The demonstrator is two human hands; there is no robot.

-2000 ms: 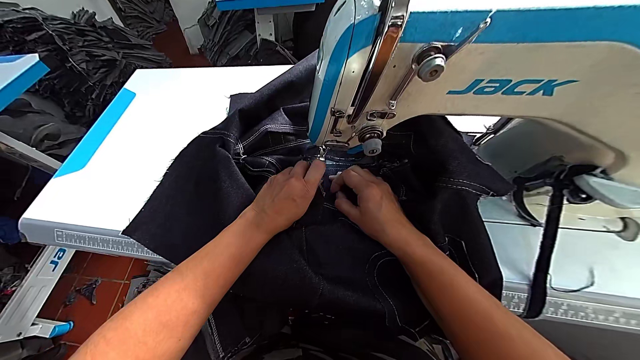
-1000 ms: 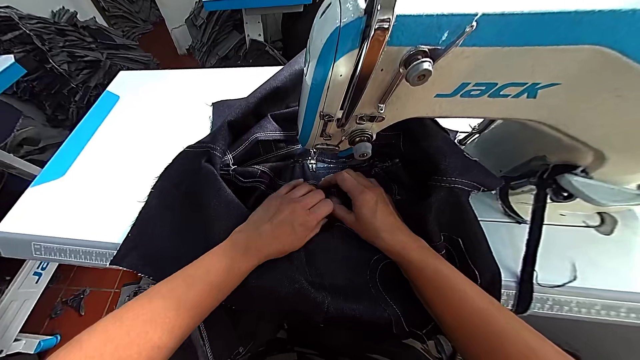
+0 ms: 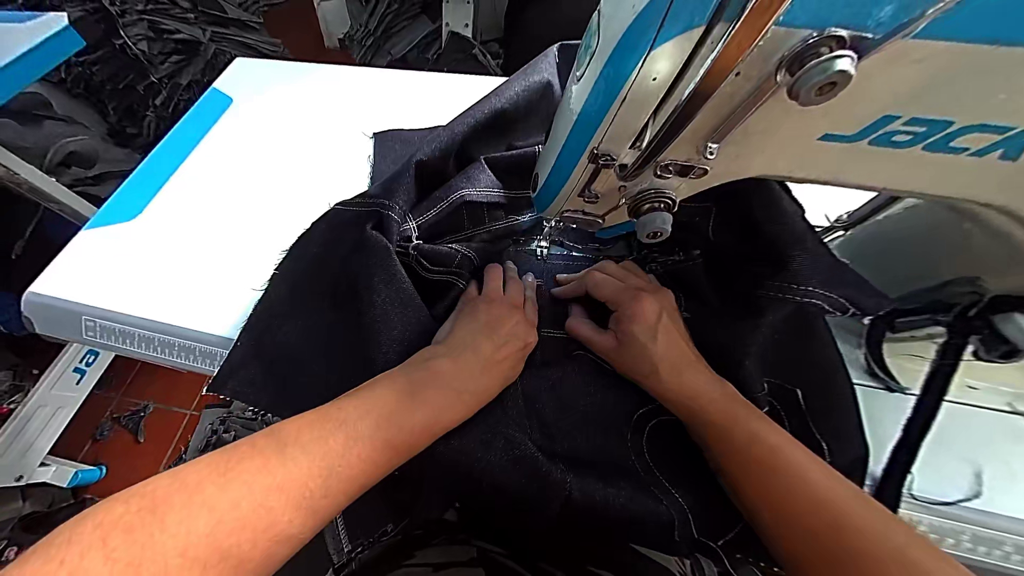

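A dark denim garment (image 3: 320,320) with white topstitching lies bunched across the bed of a Jack sewing machine (image 3: 768,104). Part of the cloth is under the presser foot (image 3: 546,238), which a small light shines on. My left hand (image 3: 492,316) rests on the denim just in front of the foot and left of it, fingertips pressed to the cloth. To the right of it, my right hand (image 3: 628,320) touches the same cloth with thumb and fingers bent; whether it pinches a fold is hard to tell. The two hands are apart, with a strip of denim between them.
The white table top (image 3: 200,224) with a printed ruler edge extends to the left. Heaps of dark cloth pieces (image 3: 168,64) lie behind it. A dark cloth strip (image 3: 920,416) hangs at the machine's right side. Scraps lie on the tiled floor (image 3: 152,408) at lower left.
My hands, close together or touching a second ago, are now apart. My right hand has moved to the right of the presser foot's line. The denim in front of the foot lies more exposed.
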